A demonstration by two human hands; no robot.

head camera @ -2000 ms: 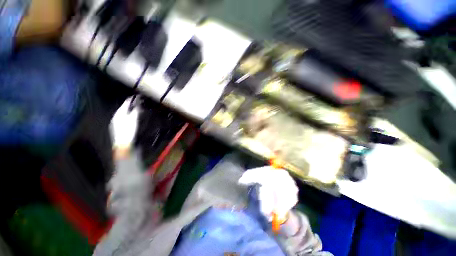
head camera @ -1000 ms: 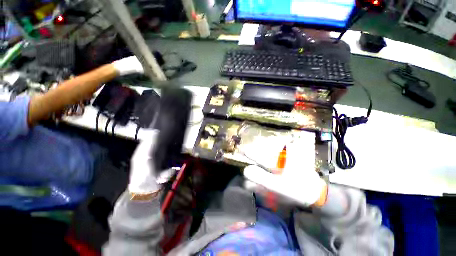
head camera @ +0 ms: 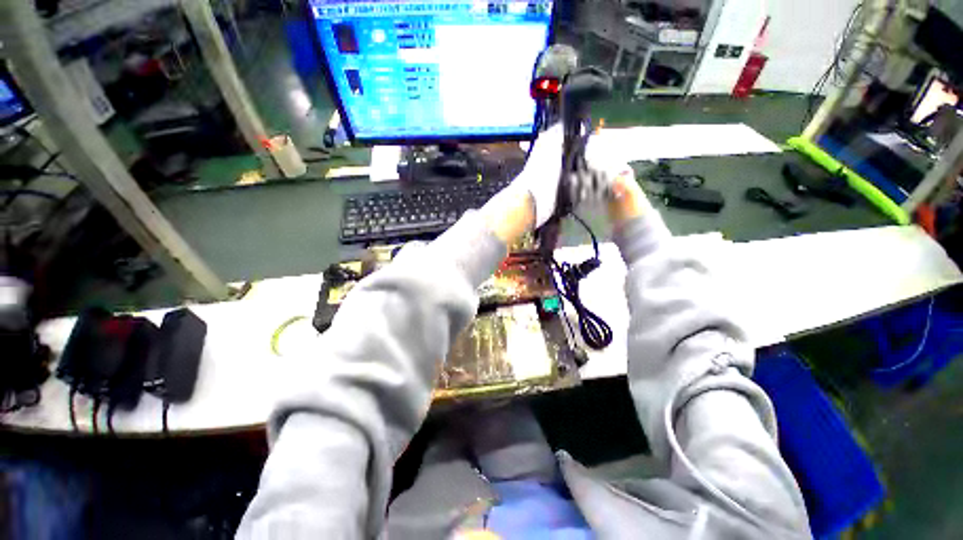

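Observation:
My left hand [head camera: 546, 174], in a white glove, is raised in front of the monitor's right edge and holds a black power adapter [head camera: 573, 137] upright near the red-lit barcode scanner [head camera: 549, 87]. My right hand [head camera: 602, 190], also gloved, is against the adapter's right side; its fingers are blurred and its exact grip is hard to tell. The test fixtures [head camera: 496, 348] lie below my forearms, partly hidden by my left sleeve. A coiled black cord [head camera: 591, 322] lies at their right end.
Waiting adapters [head camera: 182, 353] stand at the left of the bench with cables hanging over its front edge. A tape roll [head camera: 287, 335] lies left of the fixtures. The keyboard [head camera: 422, 209] and monitor [head camera: 444, 74] are behind. More adapters [head camera: 694, 198] lie at the back right. A blue bin [head camera: 818, 443] is below right.
My left hand has carried the adapter from the left up to the scanner. My right hand has moved up from the front fixture to the adapter. The view has tilted up.

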